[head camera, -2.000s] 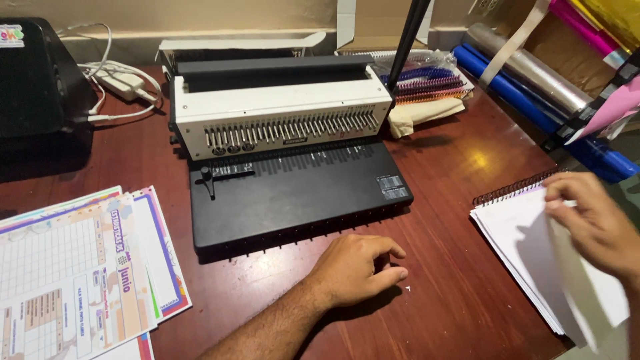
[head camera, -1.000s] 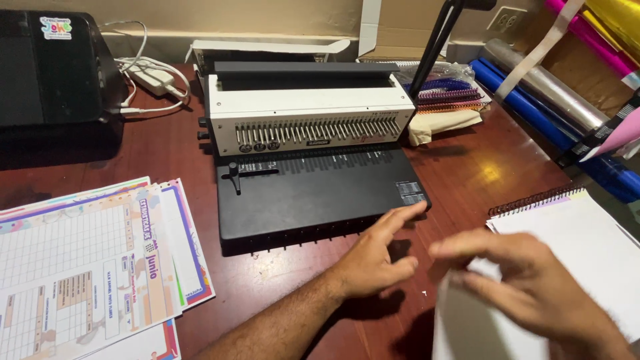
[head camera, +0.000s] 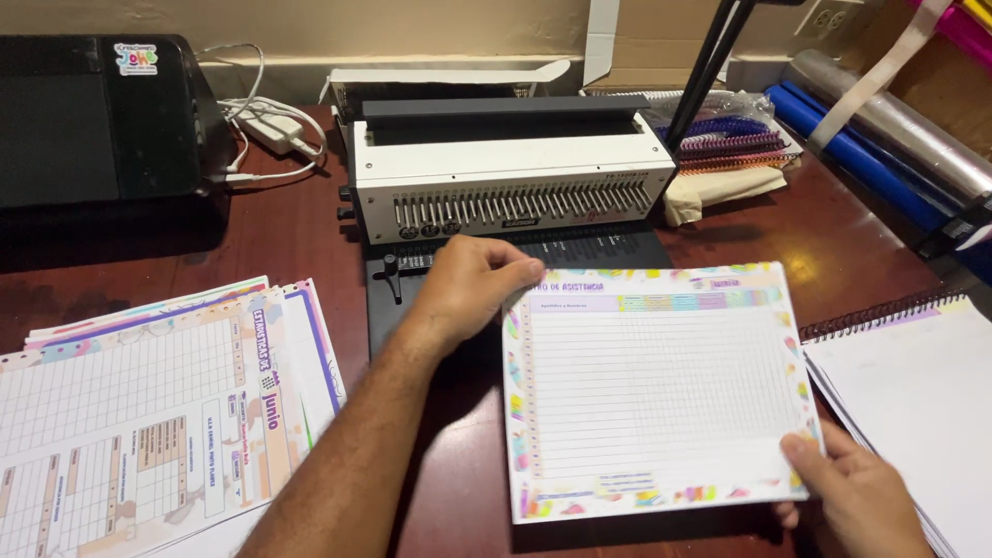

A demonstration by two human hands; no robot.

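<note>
Both my hands hold a printed paper form [head camera: 659, 387] with a colourful border. My left hand [head camera: 484, 283] grips its upper left corner, over the black base of the binding machine. My right hand [head camera: 849, 484] pinches the lower right corner between thumb and fingers. Behind the form stands the white and black comb binding machine [head camera: 504, 174], its metal pins showing; the form hides part of its base. A spiral-bound stack of white pages [head camera: 914, 395] lies at the right, beside my right hand. On the left lies a pile of printed, punched sheets [head camera: 155, 403].
A black device [head camera: 101, 124] with white cables and a power adapter [head camera: 271, 132] sits at the back left. Behind the machine's right side, coloured binding spirals [head camera: 728, 143] lie by a beige cloth-like item [head camera: 725, 194]. Rolls of blue and clear material [head camera: 891, 124] stand at the right.
A printed form is now held between both my hands, in front of the machine. One second ago my left hand was empty, and my right hand was near a pale sheet.
</note>
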